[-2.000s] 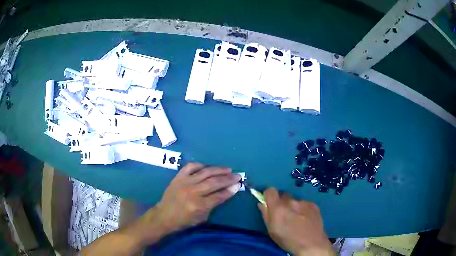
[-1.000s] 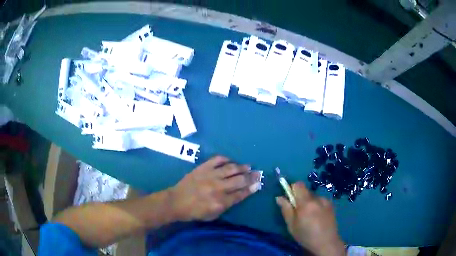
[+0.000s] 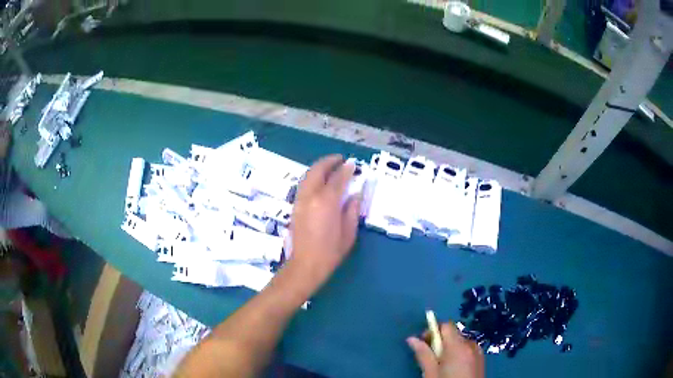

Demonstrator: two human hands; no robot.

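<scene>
My left hand [image 3: 322, 214] is at the left end of the row of fitted white housings [image 3: 424, 196], with its fingers around a white housing [image 3: 356, 190]. Whether it grips that housing or only touches it cannot be told. My right hand [image 3: 451, 356] holds a small hand tool with a pale yellow handle [image 3: 434, 332], near the bottom edge of the view. Black inserts [image 3: 516, 314] lie in a loose pile right of this hand. A loose heap of white housings [image 3: 214, 214] lies left of my left hand, partly hidden by it.
Narrow white pieces [image 3: 65, 114] lie at the far left with tiny dark bits. An open carton [image 3: 107, 325] of white pieces stands below the table's left edge. A pale metal edging [image 3: 295, 118] runs along the far side, with an upright [image 3: 605, 111] at the right.
My left hand has moved from the near edge up to the row of fitted housings. My right hand still holds the tool, lower in the view. The camera view has shifted.
</scene>
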